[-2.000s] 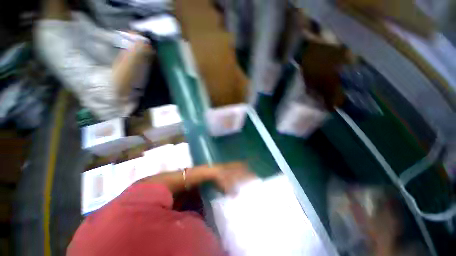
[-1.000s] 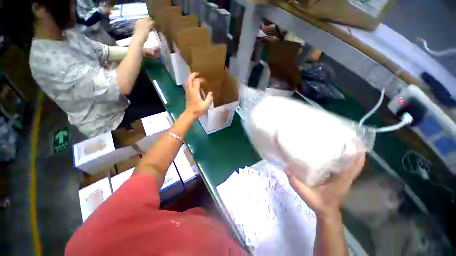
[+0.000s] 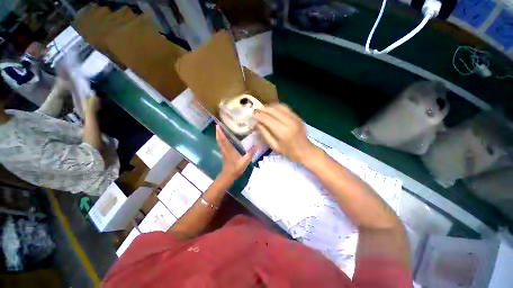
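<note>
An open retail box with a raised brown flap [image 3: 214, 70] stands on the green bench in front of me. A cream product unit [image 3: 239, 114] with a dark round hole sits in its mouth, its top showing; its lower part is hidden in the box. My left hand [image 3: 232, 159] holds the near side of the box, thumb and fingers spread around its wall. My right hand [image 3: 283, 130] has its fingertips on the right side of the unit's top. White printed sheets [image 3: 306, 202] lie in a spread pile just right of the box, under my right forearm.
More open boxes [image 3: 132, 48] stand in a row beyond. Packed white boxes [image 3: 160, 216] sit at my left. Bagged units [image 3: 408, 118] lie on the green belt at right, past a pale metal edge. A co-worker [image 3: 53, 143] stands at left. A white cord [image 3: 391, 48] hangs at the top.
My right hand has brought the bagged unit left from over the sheets into the open box. My left hand has moved from the flap to the near side of the box. The view has turned right.
</note>
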